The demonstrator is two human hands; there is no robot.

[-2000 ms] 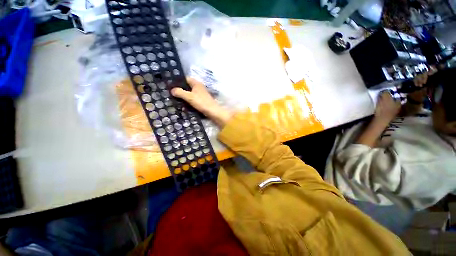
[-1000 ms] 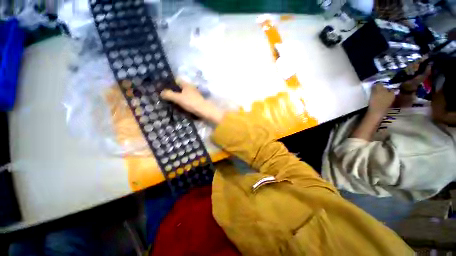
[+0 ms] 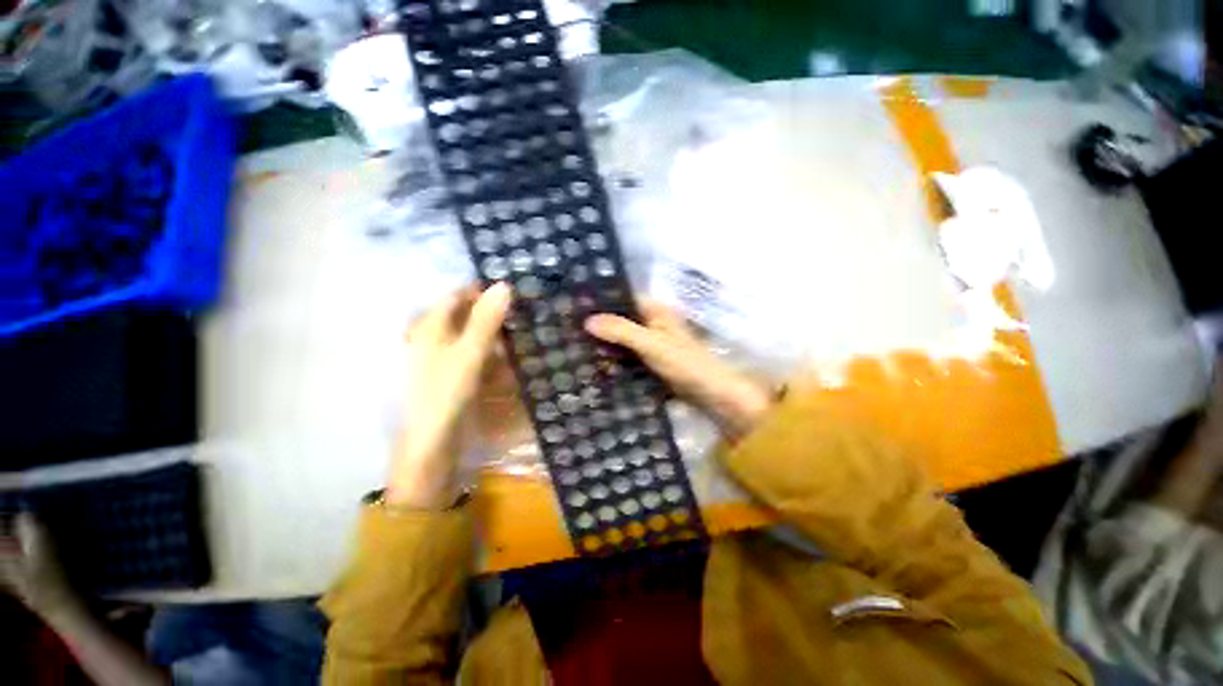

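A long black perforated tray lies steeply slanted across the bench, its near end over the front edge. Pale bench and orange tape show through many of its holes. My left hand is at the tray's left edge, its thumb up against the rim. My right hand grips the right edge, thumb on top and fingers hidden below. A crinkled clear plastic bag lies under the tray with small dark parts in it. The picture is blurred, so small parts in the holes are unclear.
A blue bin of small black parts stands at left, above a black block and another black tray with a person's hand beside it. A crumpled white cloth lies at right. A person's sleeve shows at lower right.
My left hand has come into view and is now at the tray's left edge. The view has swung left, showing more of the blue bin. My right hand stays on the tray's right edge.
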